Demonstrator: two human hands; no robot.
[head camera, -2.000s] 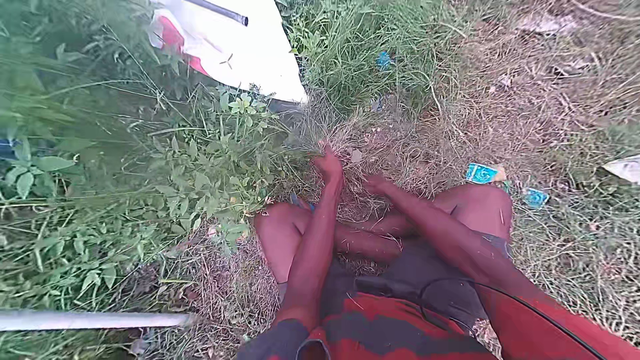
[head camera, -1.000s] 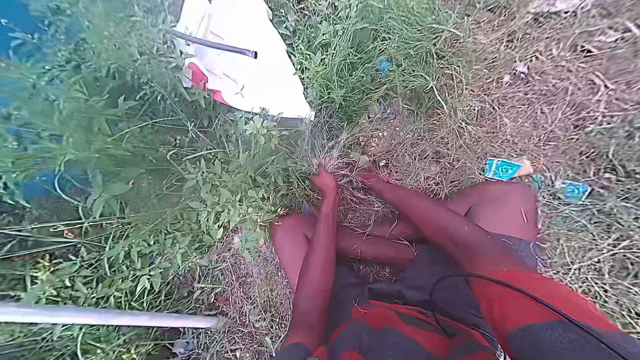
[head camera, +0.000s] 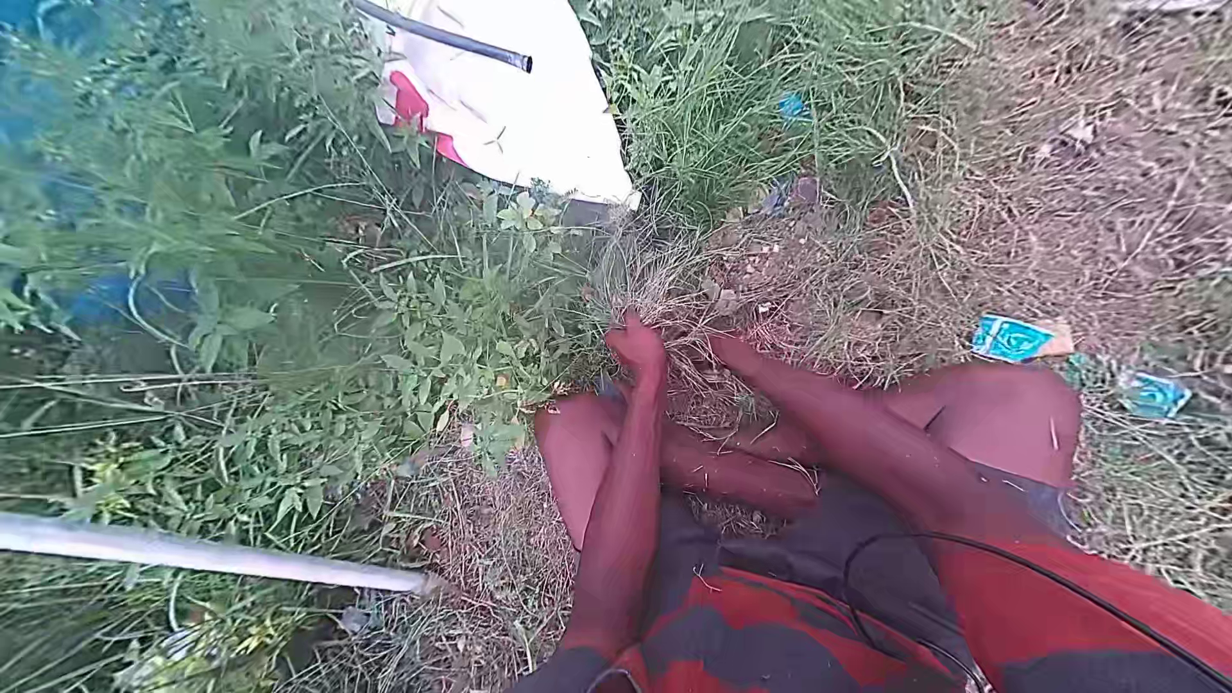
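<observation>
My left hand (head camera: 637, 348) is closed around the near end of a bundle of dry grass (head camera: 650, 284), whose thin stems spread forward from it. My right hand (head camera: 733, 354) is at the right side of the same dry stems; its fingers are partly hidden among them, and whether they grip is unclear. Both hands are in front of my crossed legs, low over the ground. Leafy green weeds (head camera: 433, 337) grow just left of my left hand.
A white sheet (head camera: 539, 115) with red patches lies ahead, with a dark pipe (head camera: 452, 38) over it. At the left a pale pole (head camera: 212, 556) reaches in. Turquoise wrappers (head camera: 1011, 339) lie by my right knee. Tall green grass (head camera: 712, 125) stands ahead, and a black cable (head camera: 1039, 566) crosses my lap.
Two seconds ago my hands were a little farther apart; one second ago they were close together at the grass. They remain near each other now. The view has shifted slightly.
</observation>
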